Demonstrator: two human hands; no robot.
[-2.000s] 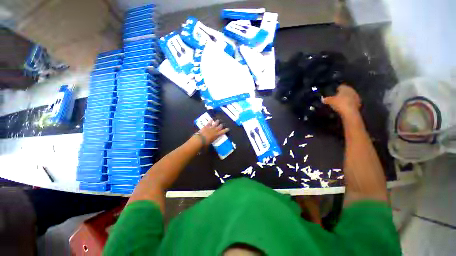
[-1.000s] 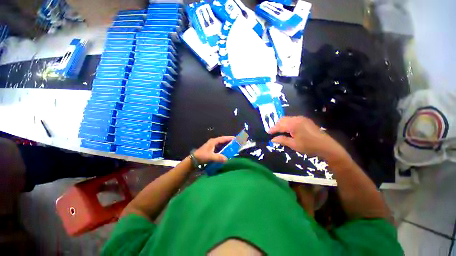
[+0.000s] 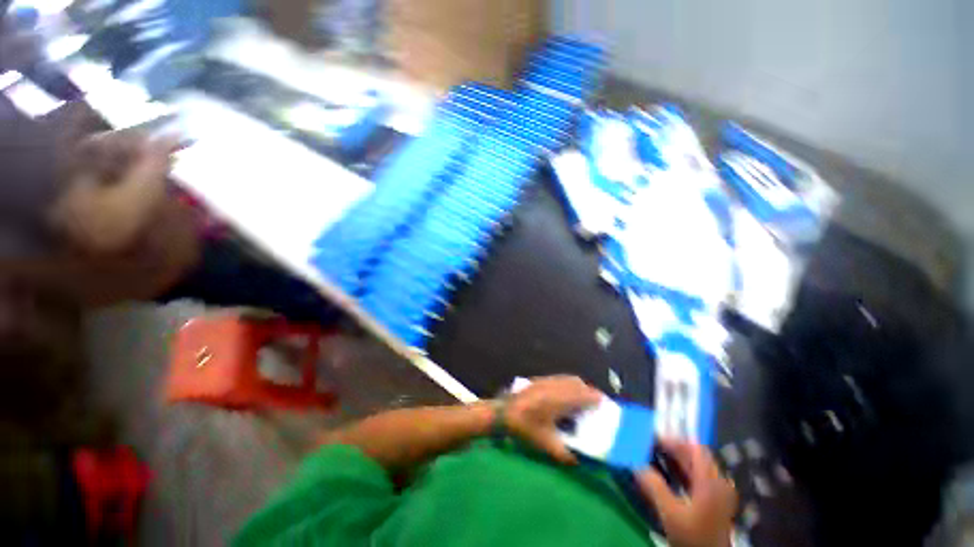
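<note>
The view is blurred. My left hand [image 3: 550, 413] grips a blue-and-white retail box [image 3: 614, 431] at the bench's front edge. My right hand [image 3: 694, 497] is at the box's right end, its fingers close to it; something dark shows by the fingertips, but I cannot tell if it is a held cable. Flat cartons [image 3: 684, 240] lie in a fanned, loose pile behind the hands. The black cable pile [image 3: 865, 385] is on the right.
Two tight rows of filled boxes [image 3: 438, 214] stand on the left of the black surface. White scraps [image 3: 753, 459] lie near my right hand. A red-orange stool [image 3: 251, 363] is below the bench at left. Another person's hand [image 3: 118, 198] is at far left.
The view has swung left and tilted. My left hand has lifted the box off the mat to the front edge. My right hand has come from the cable pile to the box's end.
</note>
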